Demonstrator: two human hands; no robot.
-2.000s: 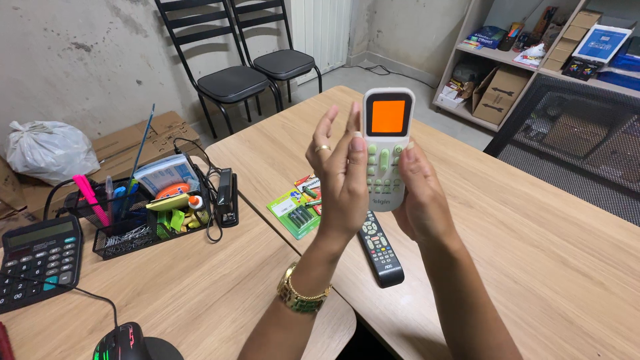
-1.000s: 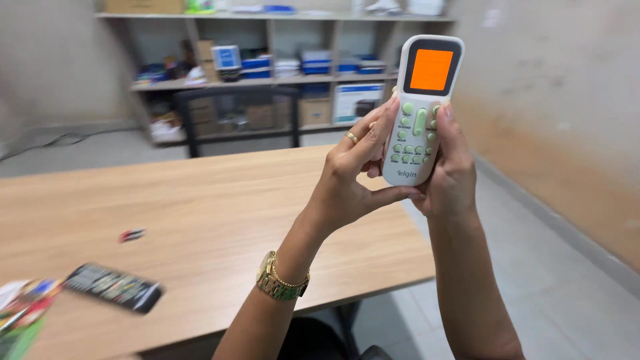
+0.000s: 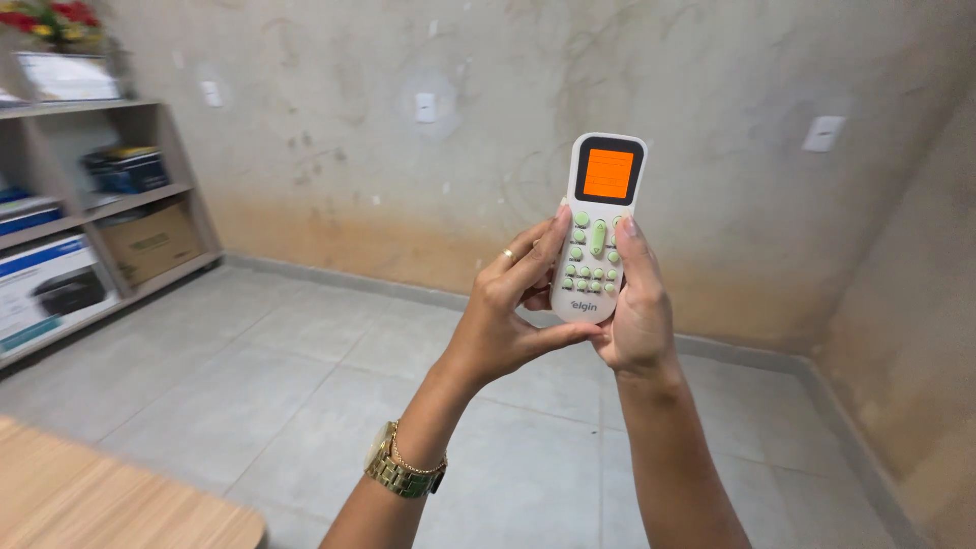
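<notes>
A white Elgin air-conditioner remote control (image 3: 560, 301) is held upright between both hands, right of the middle of the head view. Its screen glows orange, and its buttons are pale green. My left hand (image 3: 511, 297) grips the left edge and lower end, with the thumb under the bottom; some of its fingers are hidden behind the remote. My right hand (image 3: 640, 305) holds the right side, its thumb over the upper right buttons. A gold-coloured wristwatch (image 3: 400, 476) and a thin bracelet are on my left wrist.
A wooden table's rounded corner (image 3: 114, 496) is at the lower left. A shelf unit (image 3: 179, 171) with boxes and a flower arrangement (image 3: 57, 27) stands at the left. Behind the hands are a grey tiled floor (image 3: 320, 427) and a stained wall (image 3: 320, 168) with white wall plates.
The view has swung far to the right, from the table to the wall. My left hand, with fingers raised beside the remote two seconds ago, now grips it. The right hand still holds it.
</notes>
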